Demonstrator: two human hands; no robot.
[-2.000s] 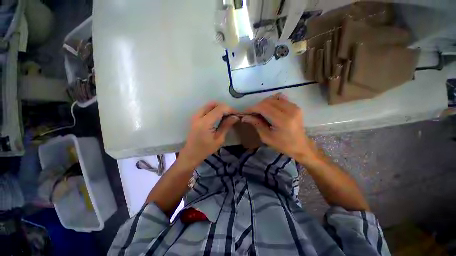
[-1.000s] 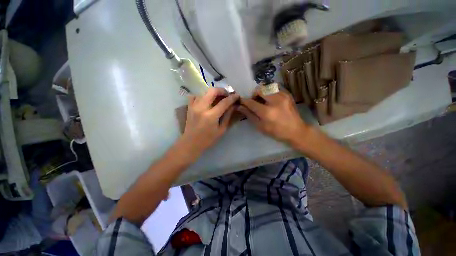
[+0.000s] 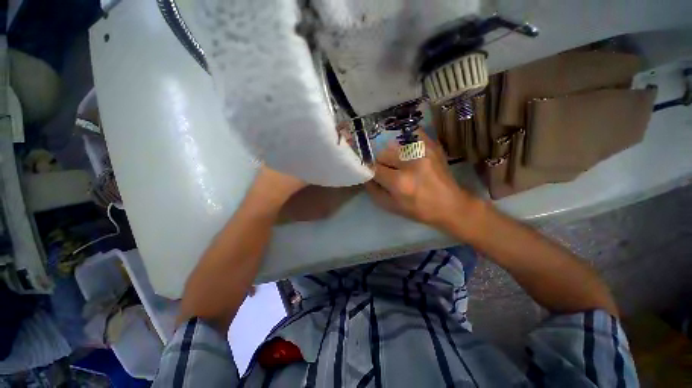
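The white sewing machine head (image 3: 265,91) looms large over the work and hides the needle area. A brown cut piece (image 3: 322,203) lies flat below the head, between my forearms. My left hand (image 3: 282,180) is mostly hidden behind the head; only its back edge and wrist show. My right hand (image 3: 413,178) is at the needle area, its fingers partly covered by the small cream knob (image 3: 412,150); its grip cannot be made out. The stack of brown cut pieces (image 3: 584,132) lies right of my right hand, with folded edges overlapping.
A larger ribbed knob (image 3: 457,78) sits on the head. The gooseneck lamp arm (image 3: 182,32) shows at the upper left. The pale table (image 3: 159,129) has its front edge close to my shirt. A white bin (image 3: 125,303) stands at the lower left, beside a white board (image 3: 256,322).
The brown piece and both hands moved from the front edge to the needle area. The view has moved closer to the machine, whose head now covers my left hand and the lamp tip.
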